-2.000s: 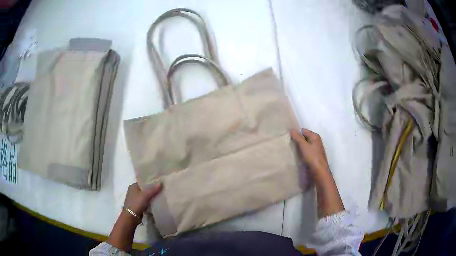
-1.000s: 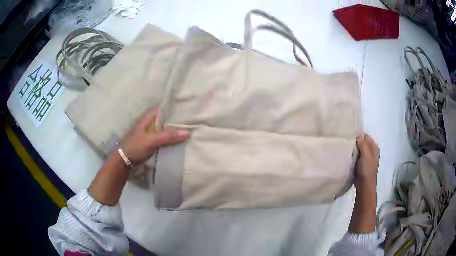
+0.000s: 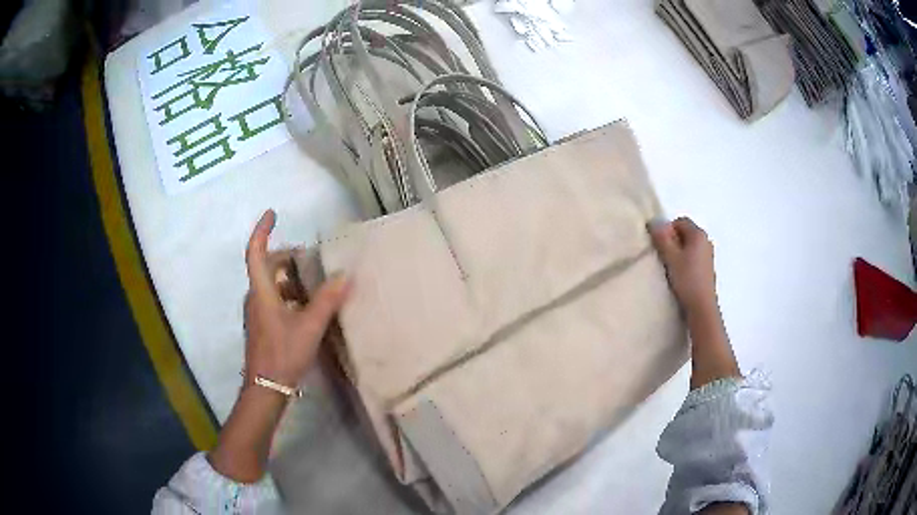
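Note:
A beige tote bag [image 3: 523, 272] lies on the folded bag stack [image 3: 370, 417], whose layered edges show at the left. The bag's bottom band is folded up over its lower part, with a grey-taupe corner patch [image 3: 442, 453] at the lower left. One handle loops up from its top edge, against the bunched handles [image 3: 483, 121] of the stack. My right hand [image 3: 687, 264] pinches the bag's right edge. My left hand [image 3: 282, 322] is at the left edge, fingers spread, with the thumb tip by the bag's edge; contact is unclear.
A paper sign with green characters [image 3: 216, 91] lies at the upper left. Small white pieces [image 3: 536, 22] are at the far edge. Folded beige items [image 3: 739, 50] are at the upper right. A red object [image 3: 885, 300] is at the right, above a blurred grey-beige pile [image 3: 887, 463].
The bag has moved left onto the stack, and the view has turned towards the sign. My left hand has opened from its grip on the bag. My right hand still holds the right edge.

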